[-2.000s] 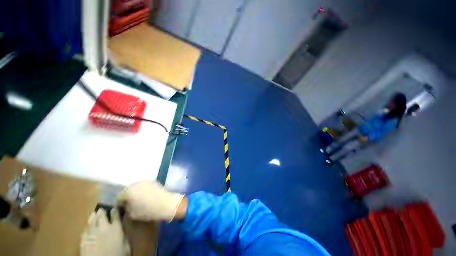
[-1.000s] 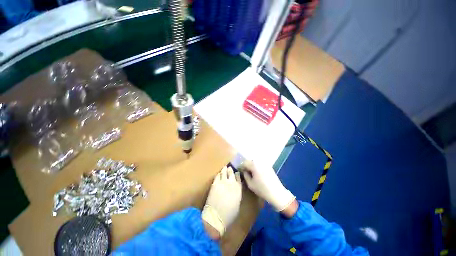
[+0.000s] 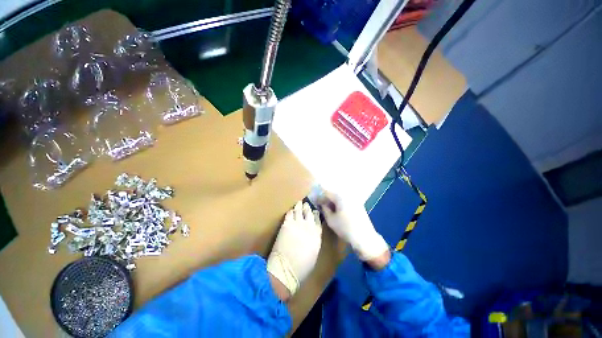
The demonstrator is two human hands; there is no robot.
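Note:
My left hand point(image 3: 297, 245), in an off-white glove, lies on the cardboard mat with its fingertips at a small dark workpiece point(image 3: 311, 203). My right hand point(image 3: 351, 223), also gloved, is at the workpiece's right side, fingers bent at it. The workpiece is mostly hidden between the hands, so its shape and grip are unclear. The hanging screwdriver point(image 3: 256, 135) points down over the mat, left of and beyond my hands, touched by neither. A heap of small silver fittings point(image 3: 125, 221) lies to the left. A round black screw dish point(image 3: 92, 297) is nearer me.
Clear plastic packs point(image 3: 109, 125) with silver pieces stand at the mat's far left. A red tray point(image 3: 360, 120) lies on the white surface point(image 3: 307, 125) beyond my hands. A black cable point(image 3: 422, 63) hangs at the right. The blue floor point(image 3: 475, 198) lies beyond the bench edge.
The view has swung left and down from the floor and a distant person to the bench, then shifted slightly closer. Both hands stay together at the workpiece.

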